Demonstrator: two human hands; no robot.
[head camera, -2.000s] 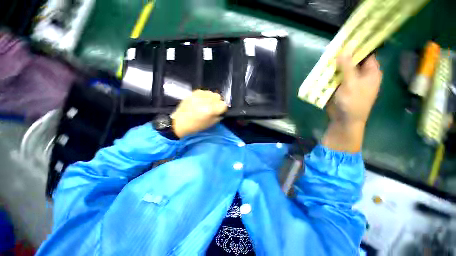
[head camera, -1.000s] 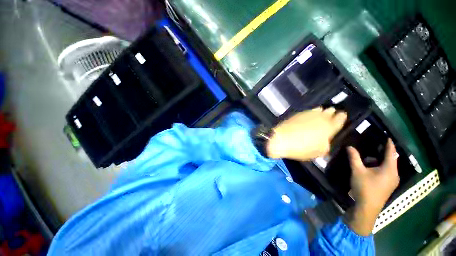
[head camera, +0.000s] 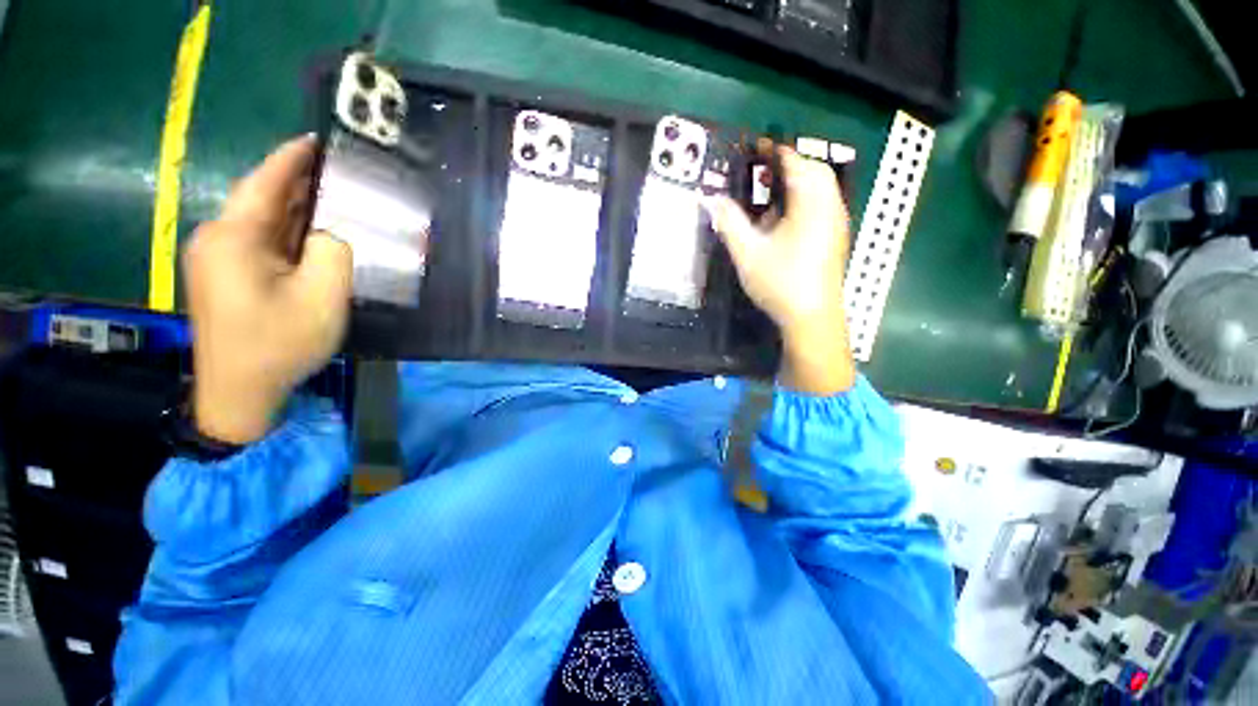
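Observation:
A black four-slot tray (head camera: 476, 221) lies in front of me. Two phone housings with pale camera blocks and shiny lower panels, one in the middle left (head camera: 549, 228) and one in the middle right (head camera: 669, 228), lie in its middle slots. My left hand (head camera: 265, 276) grips a third housing (head camera: 370, 207) by its left edge at the left slot; its camera block overlaps the tray's far rim. My right hand (head camera: 797, 255) is over the right slot, thumb and fingers apart around something dark, which it mostly hides. The dotted white strip (head camera: 890, 228) lies right of the tray.
Another black tray (head camera: 897, 48) is at the far side. An orange tool (head camera: 1051, 152) and bagged strips (head camera: 1069, 241) lie at right, near a small fan (head camera: 1217, 317). Stacked black trays (head camera: 97, 510) stand at lower left. Yellow tape (head camera: 177, 166) marks the mat.
The dotted strip went from my right hand to the mat. Housings with pale camera blocks now show in the tray's slots. My left hand moved to the tray's left end and took hold of a housing.

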